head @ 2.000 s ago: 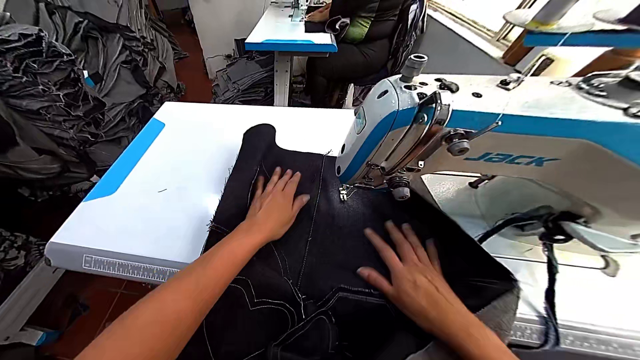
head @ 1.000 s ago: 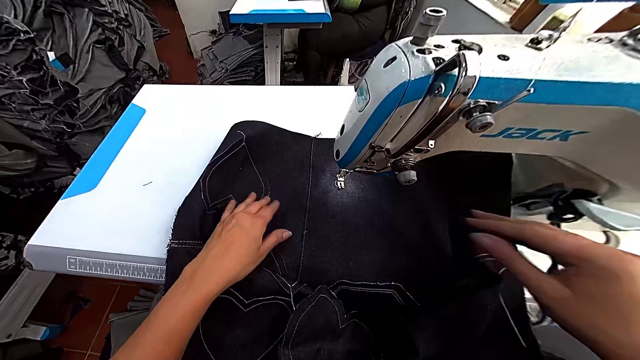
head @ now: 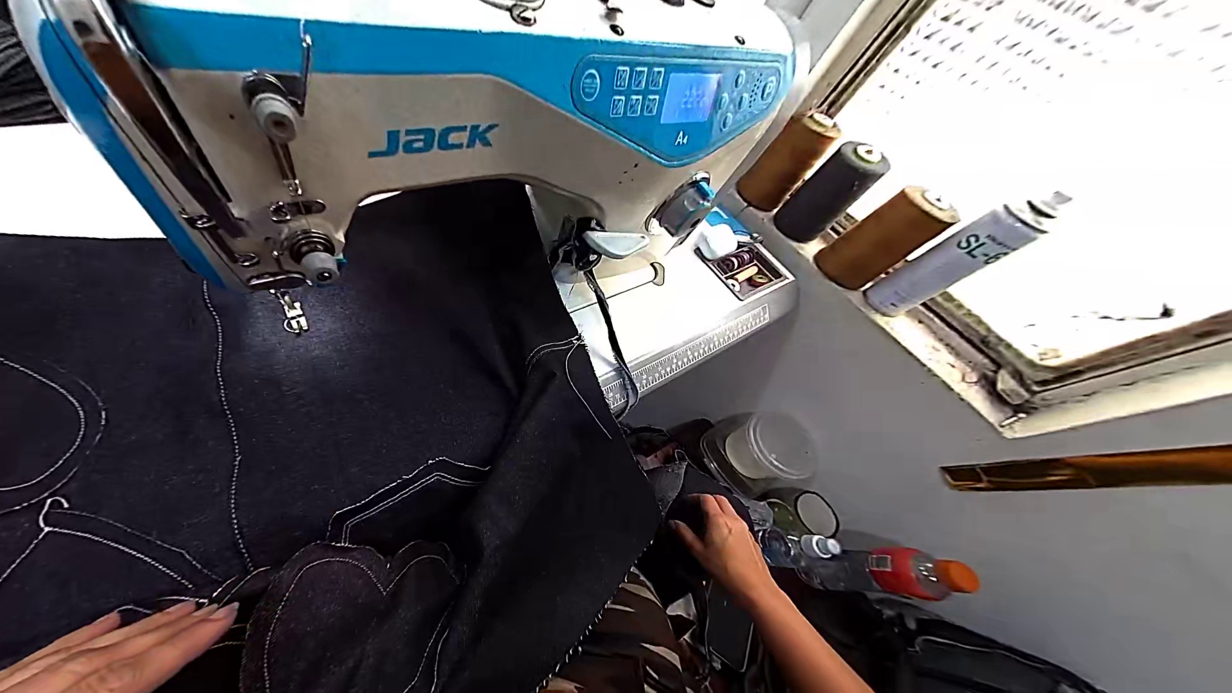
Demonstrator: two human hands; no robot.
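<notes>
Dark denim trousers (head: 385, 385) with light stitching lie across the table of a Jack sewing machine (head: 423, 106), passing under its arm. The presser foot (head: 292, 313) stands over the cloth, right of a long stitched seam. At the lower left, my left hand (head: 130, 650) rests flat on the denim beside a stitched edge, cut off by the frame. My right hand (head: 717, 544) is down past the table's right front, its fingers curled on dark cloth (head: 679, 558); the fingertips are partly hidden, so whether it grips is unclear.
Thread cones (head: 885, 236) and a spray can (head: 962, 252) stand on the windowsill. A small tray of bobbins (head: 751, 269) sits at the table's right end. Below are plastic tubs (head: 770, 446), a bottle with an orange cap (head: 924, 573) and a black bag (head: 982, 654). A wooden bar (head: 1088, 470) is at right.
The view has swung far to the right. My right hand has left the denim under the machine arm and is now down beside the table. My left hand now lies near the stitched edge.
</notes>
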